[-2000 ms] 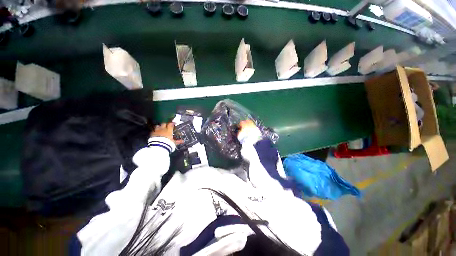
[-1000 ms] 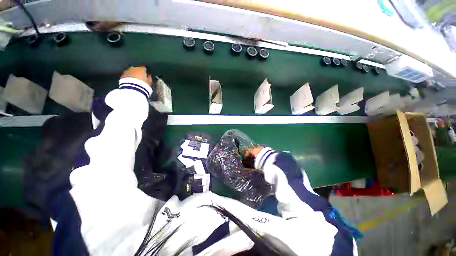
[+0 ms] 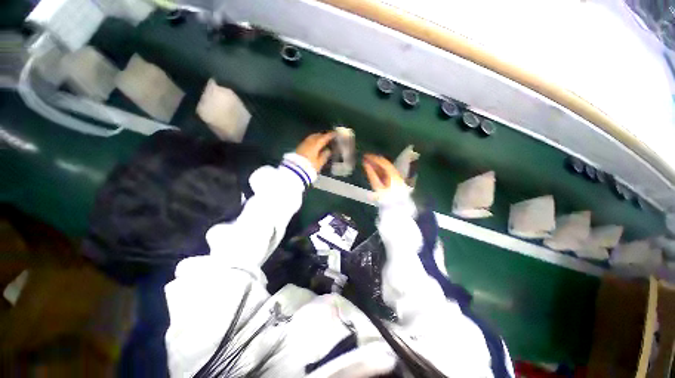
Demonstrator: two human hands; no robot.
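A small white carton (image 3: 343, 151) stands beyond the white dividing line, between my hands. My left hand (image 3: 317, 150) is at its left side, with the fingers at or very near the carton; a grip cannot be made out. My right hand (image 3: 382, 173) is just right of it with bent fingers; blur hides whether it holds anything. Another white carton (image 3: 406, 162) stands right behind my right hand. Black accessory packs with white labels (image 3: 334, 235) lie in front of my body. The crinkled thin black poly bag (image 3: 366, 267) lies beside them, partly under my right forearm.
A large black sack (image 3: 166, 196) is heaped at left. More white cartons (image 3: 474, 195) stand in a row on the green conveyor belt (image 3: 518, 295). Black round parts (image 3: 449, 108) line the far edge. A brown shipping carton (image 3: 629, 325) is cut off at right.
The view has turned and shifted. My left hand has moved from a carton farther left to the one between my hands. My right hand has left the poly bag and reached forward.
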